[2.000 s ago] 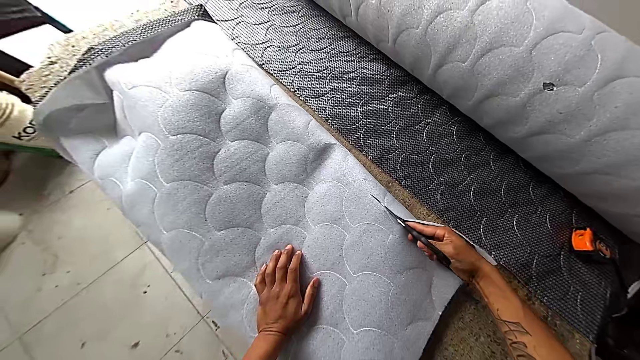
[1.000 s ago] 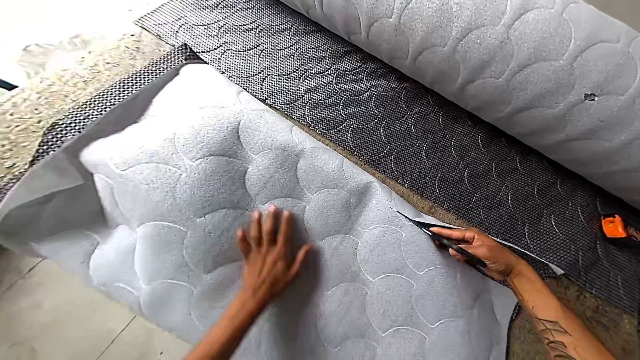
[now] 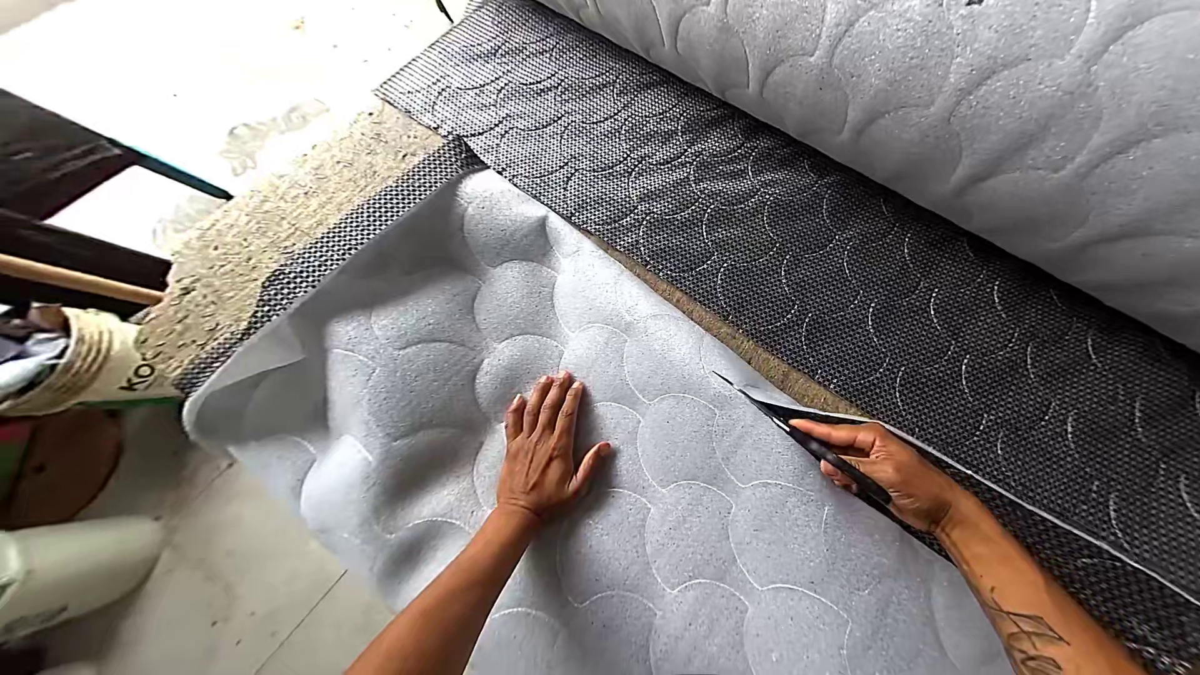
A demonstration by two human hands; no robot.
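Note:
A quilted grey fabric [image 3: 684, 525] with curved stitching lies face down or folded over, its pale side up. My left hand [image 3: 548, 445] rests flat on it, fingers apart, holding nothing. In my right hand [image 3: 881, 469] is a pair of black-handled scissors [image 3: 778, 417], its blades at the fabric's upper right edge, pointing up and left. Behind the blades the pale fabric is parted, with dark material showing in the gap. Alongside lies a strip of dark mesh-textured quilted fabric [image 3: 750, 225], with a narrow brown band of the surface below between the two.
A thick roll of the pale quilted fabric [image 3: 872, 122] lies along the upper right. The speckled work surface [image 3: 300, 187] shows at the upper left. At the left stand a container wound with rope-like material [image 3: 89, 361] and a white cylindrical object [image 3: 84, 567] above the tiled floor [image 3: 253, 553].
The scissors have advanced up and left along the fabric edge, and the parted stretch behind them is longer. My left hand has moved farther up the fabric since the earliest frame. The view has shifted.

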